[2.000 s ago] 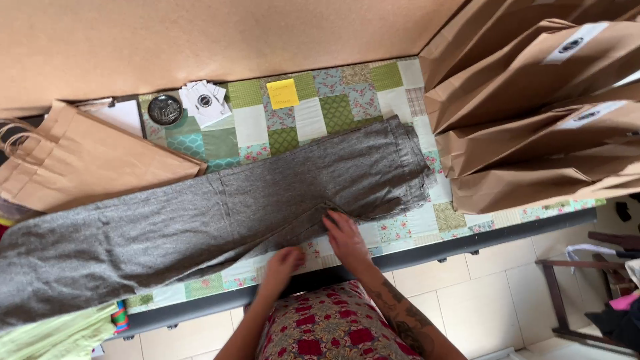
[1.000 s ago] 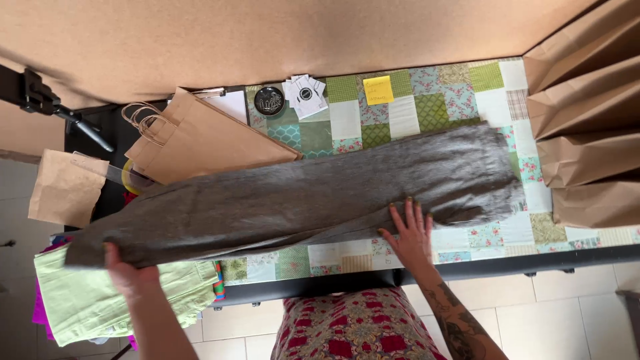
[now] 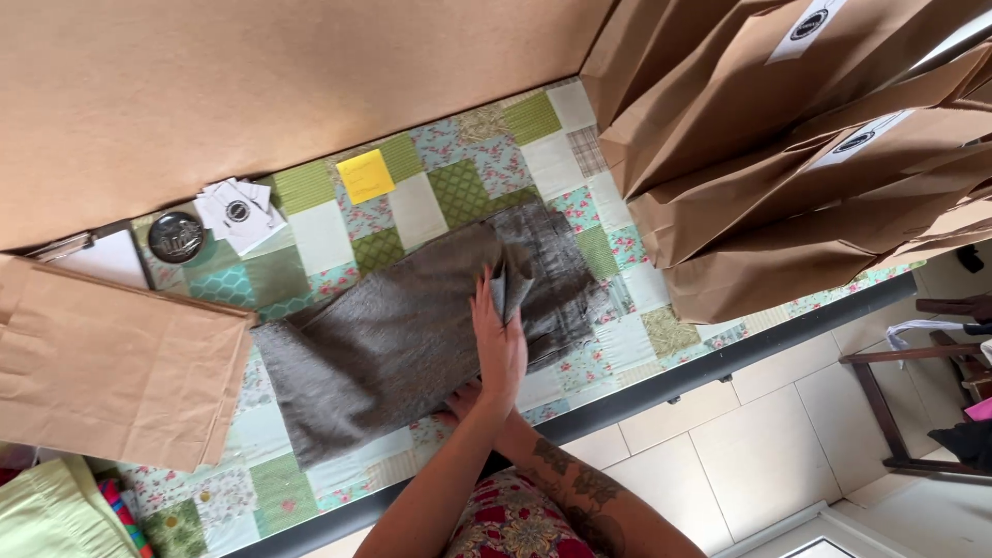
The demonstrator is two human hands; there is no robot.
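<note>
Grey trousers or a similar long grey garment [image 3: 387, 341] lie doubled over on the patchwork tablecloth, with a rumpled upper layer. My left hand [image 3: 500, 341] reaches across to the upper layer's right end, where a curled fold of cloth sits between thumb and fingers. Beneath my left forearm, my right hand [image 3: 463, 399] rests at the garment's near edge with its fingers apart, partly hidden. The forearms cross, the tattooed right one below.
Brown paper bags [image 3: 775, 263] stand at the right; flat ones [image 3: 116, 356] lie left. A clipboard [image 3: 112, 260], round black dish [image 3: 176, 237], white tags [image 3: 239, 213] and yellow note [image 3: 366, 176] lie along the back. Light green cloth [image 3: 58, 511] sits at lower left.
The garment's left end, held by my left hand a second ago, has been brought over to the right, so the garment is shorter. My right hand now lies under my left forearm.
</note>
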